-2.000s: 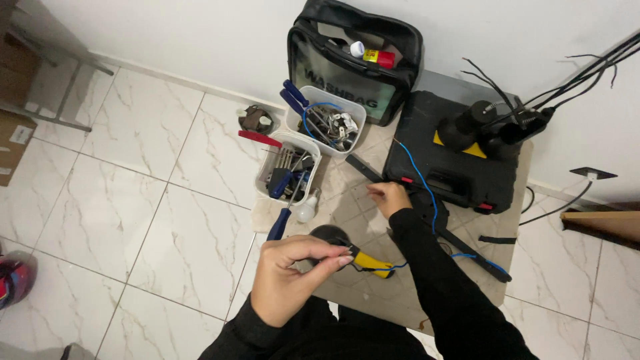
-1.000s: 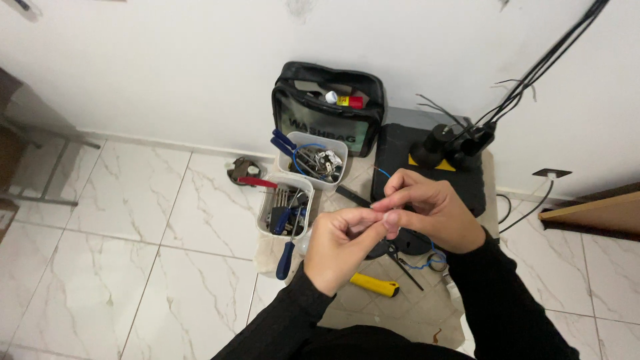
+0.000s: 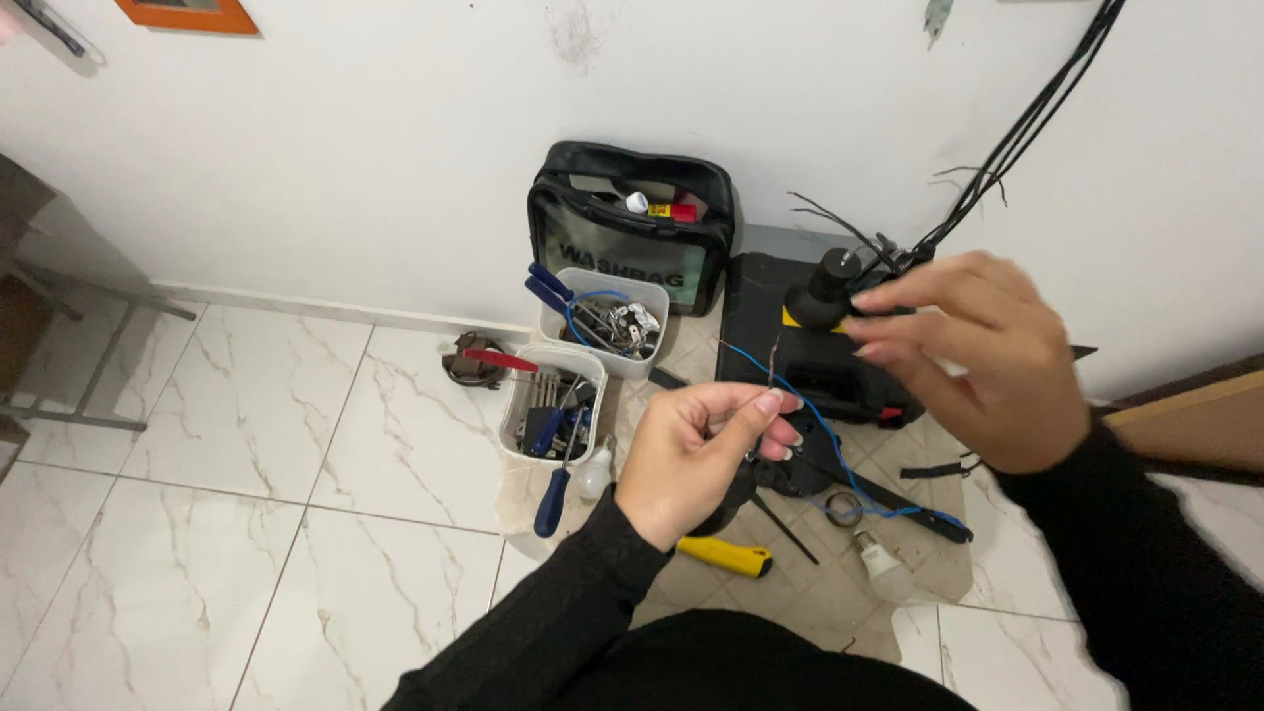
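My left hand (image 3: 706,444) pinches a thin dark wire (image 3: 773,357) between thumb and forefinger; its bare copper end points up. My right hand (image 3: 973,351), slightly blurred, is raised to the right with its fingers apart and nothing seen in them, in front of a black case (image 3: 760,316). A blue wire (image 3: 825,420) curves behind my left fingers across black parts on the table. Below my left hand lies a yellow-handled tool (image 3: 726,556). One LED bulb (image 3: 884,568) lies at the lower right, another bulb (image 3: 594,472) beside the front tub.
Two plastic tubs, one with screwdrivers (image 3: 553,454) and one with metal bits (image 3: 632,326), stand left of the case. Behind them is a black washbag (image 3: 632,232). Black cables (image 3: 1032,123) hang at the right, near a black lamp holder (image 3: 825,286). A clamp-like tool (image 3: 474,360) lies further left.
My hands were together a second ago; my right hand has moved off to the right, while my left hand holds the wire. Two seconds ago my right hand was by the case's front edge.
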